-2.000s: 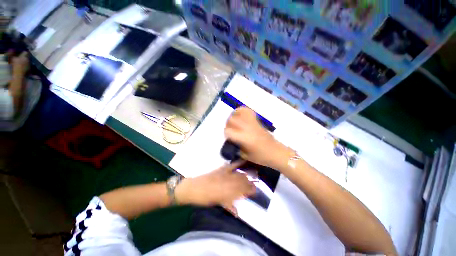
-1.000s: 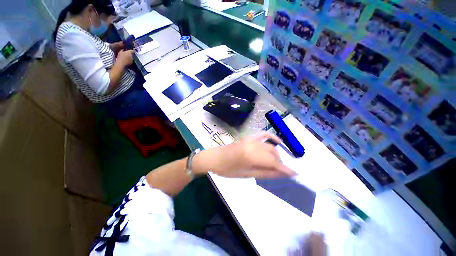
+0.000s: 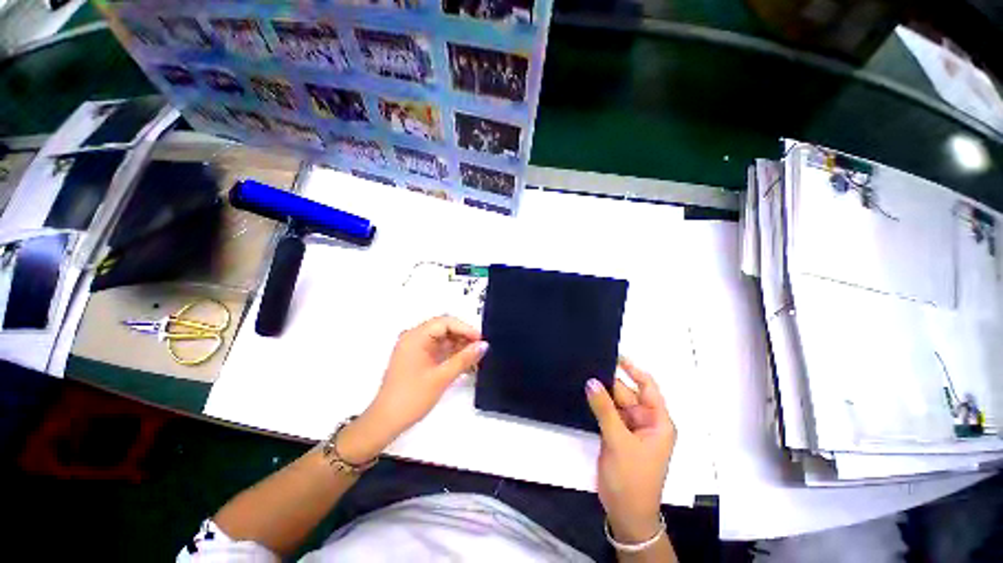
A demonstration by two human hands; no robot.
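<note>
A black panel lies or is held over the white sheeting in front of me. My left hand grips its left edge between thumb and fingers. My right hand holds its lower right edge, thumb on top. A green circuit board with thin lead wires shows at the panel's upper left corner, partly hidden by it. The hand roller, a blue cylinder on a black handle, lies left of the panel. Whether the panel touches the sheet below, I cannot tell.
Gold-handled scissors lie at the left. Black panel stock is behind them, with neighbouring panels on white sheets at the far left. Stacked white sheets with boards stand at the right. A printed photo sheet stands at the back.
The view has swung right. The roller, under my right hand two seconds ago, now lies free. Both hands now hold the black panel beside the circuit board.
</note>
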